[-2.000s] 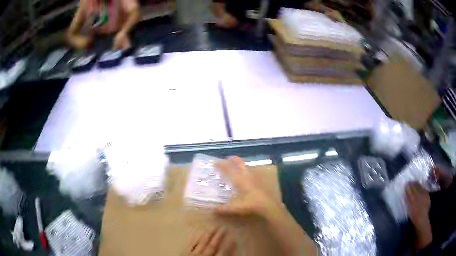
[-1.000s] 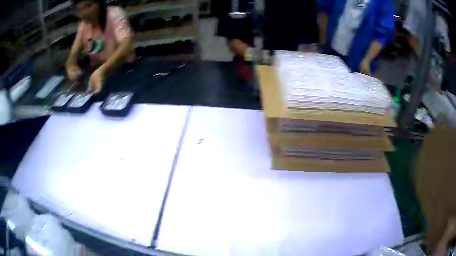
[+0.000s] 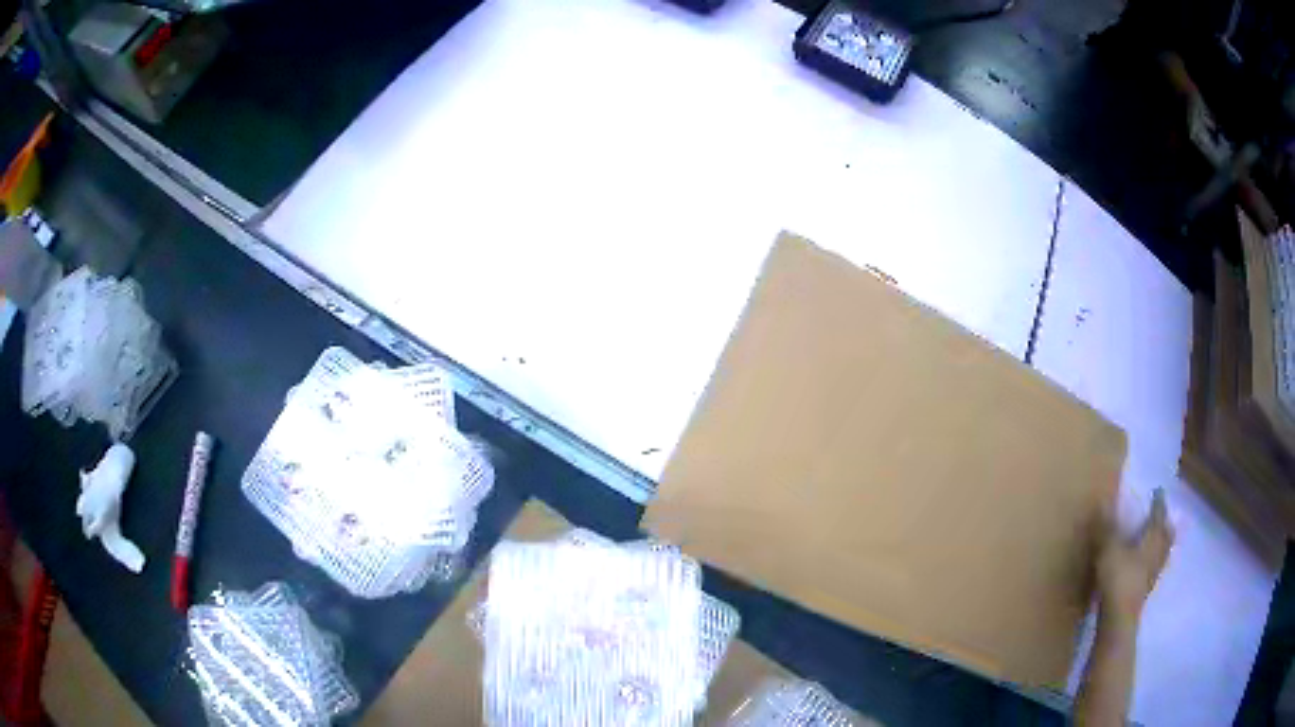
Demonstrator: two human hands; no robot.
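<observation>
A flat brown cardboard sheet lies tilted across the white boards and over the metal rail. My right hand, slightly blurred, grips its right edge. My left hand is not in view. Twisted stacks of clear ribbed plates stand nearer: a large one left of centre, one at the bottom centre, a smaller one at the lower left and one at the far left. Another clear plate or stack is cut off by the bottom edge. More brown cardboard lies under the bottom centre stack.
A red-and-white marker and a crumpled white item lie on the dark bench. A black tray with clear parts is at the far side. A layered pile stands at the right. A red crate is at the lower left edge.
The view has swung left and down. The cardboard sheet now lies over the white boards with my right hand at its edge. The layered pile has shifted to the right rim.
</observation>
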